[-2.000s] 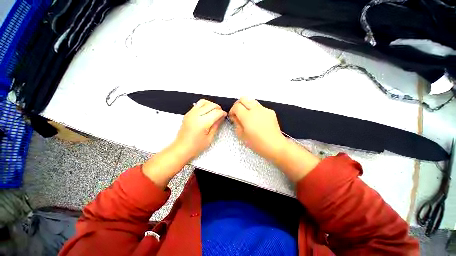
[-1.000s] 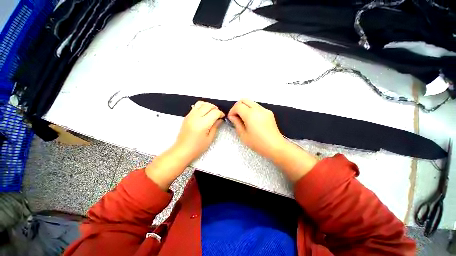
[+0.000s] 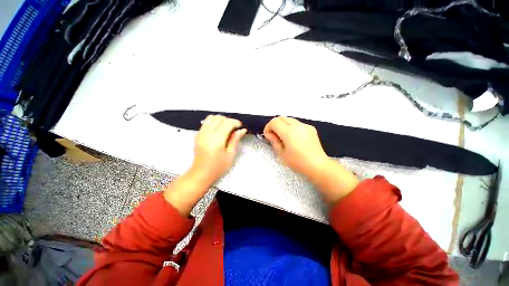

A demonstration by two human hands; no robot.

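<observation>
A long black knitted strip (image 3: 385, 143) with pointed ends lies across the white table. A yarn tail (image 3: 130, 112) curls from its left tip. My left hand (image 3: 216, 144) grips the strip's lower edge left of its middle, with fingertips pinched. My right hand (image 3: 291, 141) pinches the same edge a little to the right, with a small gap between the hands. A small light loop or thread shows near the right fingertips. Pale fuzz runs along the lower edge right of my right hand. Whether a needle is held cannot be seen.
Scissors (image 3: 481, 226) lie at the right table edge. A mottled cord (image 3: 410, 99) lies beyond the strip. A black strip pile (image 3: 357, 28) is at upper right, a phone (image 3: 239, 17) at top centre. A second strip bundle (image 3: 61, 72) lies left, beside a blue crate (image 3: 14, 162).
The hands have moved slightly apart; the left shifted a little left and the right a little right. The strip's left tip sits slightly further right and lower in view.
</observation>
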